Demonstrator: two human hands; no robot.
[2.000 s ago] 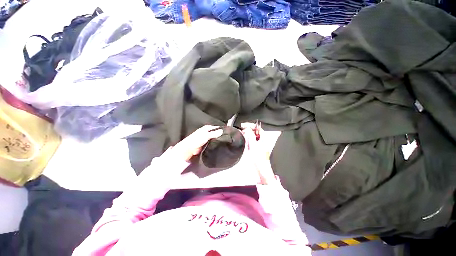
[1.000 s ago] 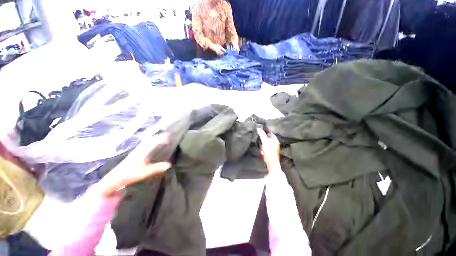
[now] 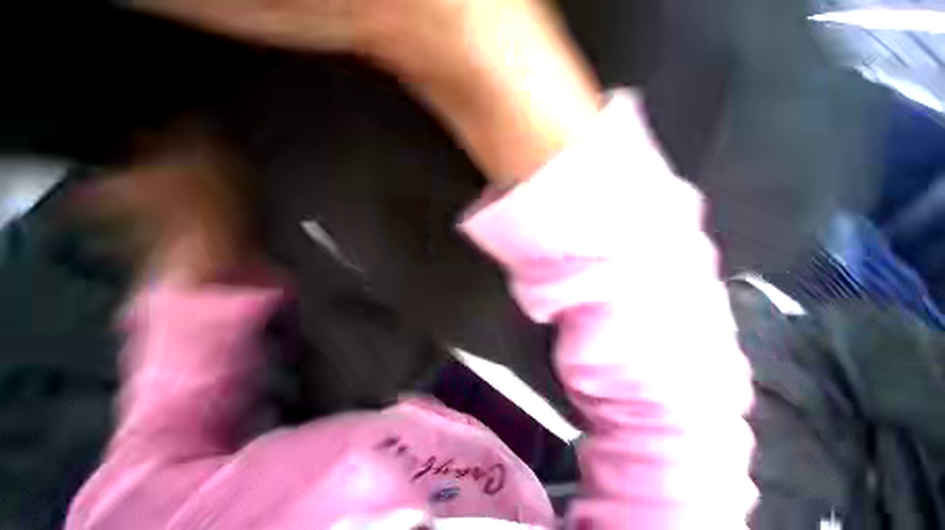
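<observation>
A dark garment (image 3: 342, 207) fills the middle of the head view, close to the camera and blurred, between my two arms. A short pale line (image 3: 321, 238) shows on it. My left hand (image 3: 171, 202) is a blurred shape at the left, against the dark cloth; its fingers cannot be made out. My right forearm reaches up and left across the top, and the visible part of my right hand (image 3: 280, 16) is cut off by the top edge. No tool can be seen.
More dark olive cloth (image 3: 850, 404) lies at the lower right. Blue denim (image 3: 881, 264) shows at the right edge. A white strip of table edge (image 3: 513, 391) shows below the garment. Dark cloth also lies at the far left.
The view has swung and blurred. Dark cloth now fills the space in front of me, and both arms are raised around it. The other person and the plastic bag are out of view.
</observation>
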